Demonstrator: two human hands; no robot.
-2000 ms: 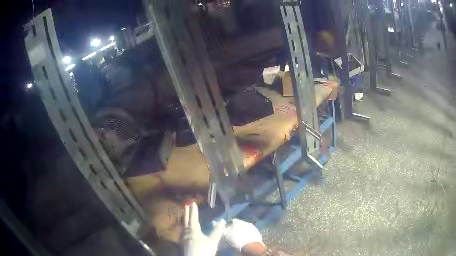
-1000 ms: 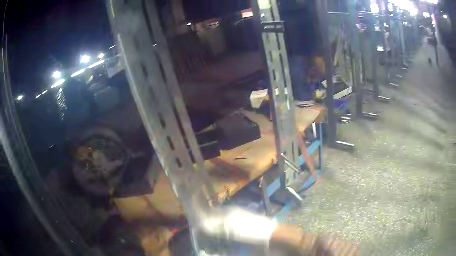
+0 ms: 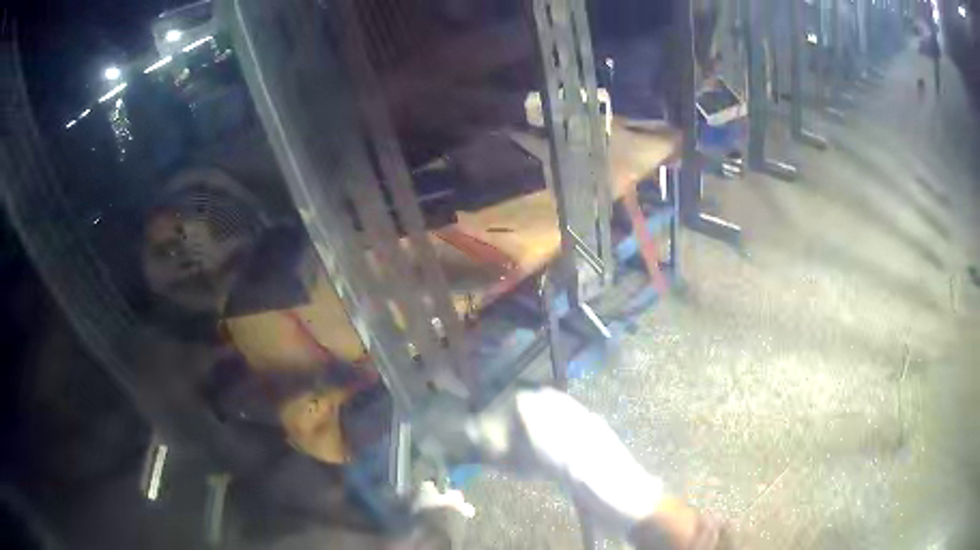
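Observation:
A long slotted metal channel (image 3: 371, 215) hangs upright and slightly tilted in front of me, blurred, with its lower end near my hands. My right hand (image 3: 505, 428), in a glaring white glove, reaches from the lower right to that lower end. Its fingers are blurred, so I cannot tell whether they grip it. A small white patch at the bottom, which looks like my left hand (image 3: 443, 500), is mostly cut off or hidden below the channel. Another slotted channel (image 3: 578, 140) hangs further along.
A tan-topped bench (image 3: 634, 161) with a blue frame stands behind the channels, with dark flat parts (image 3: 500, 172) on it. A round fan-like grille (image 3: 199, 231) is at left. More uprights with feet (image 3: 715, 226) line the speckled floor (image 3: 795, 365) at right.
The view has shifted, and the bench and hanging channels appear higher. My right glove shows further right and higher at the channel's lower end. A white patch has appeared at the bottom.

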